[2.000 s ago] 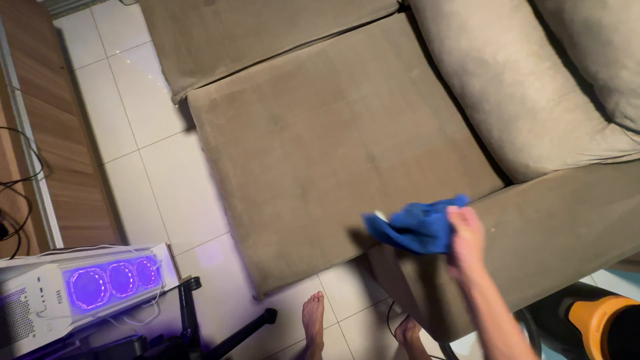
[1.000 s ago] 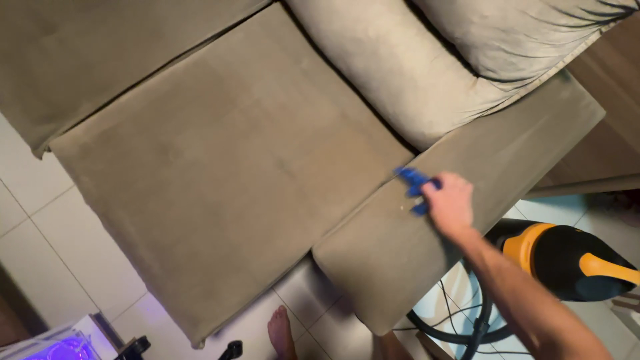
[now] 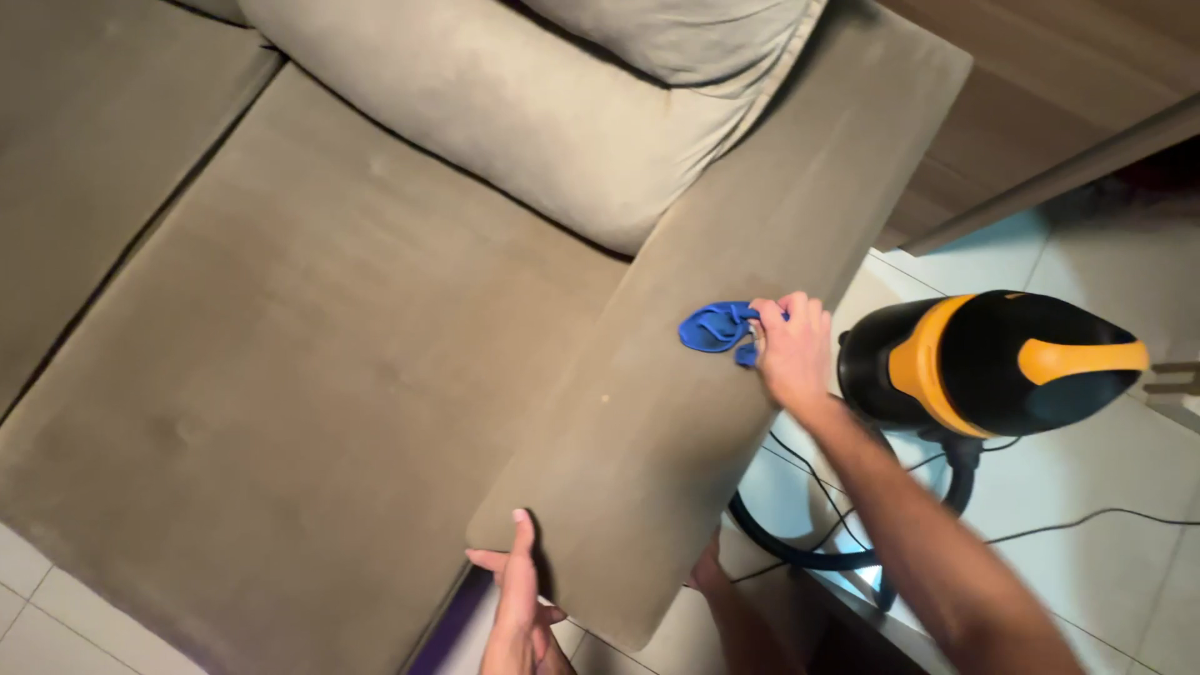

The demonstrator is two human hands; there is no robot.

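Note:
My right hand (image 3: 797, 345) grips a crumpled blue cloth (image 3: 717, 326), which lies against the top of the brown sofa armrest (image 3: 647, 412). A small pale speck shows on the armrest, below and left of the cloth. My left hand (image 3: 520, 586) is at the armrest's front end, fingers spread, with its fingertips at the lower left corner and nothing held in it. The sofa's seat cushion (image 3: 328, 375) spreads to the left of the armrest.
A black and yellow vacuum cleaner (image 3: 984, 361) stands on the tiled floor to the right, with its black hose (image 3: 806, 560) and thin cables beside the armrest. Beige back cushions (image 3: 487, 103) line the sofa. A wooden panel (image 3: 1041, 94) is at the upper right. My foot is below the armrest.
My left hand has come into view at the armrest's front end. The cloth, over the seat's corner two seconds ago, is now on the armrest. The view has shifted right.

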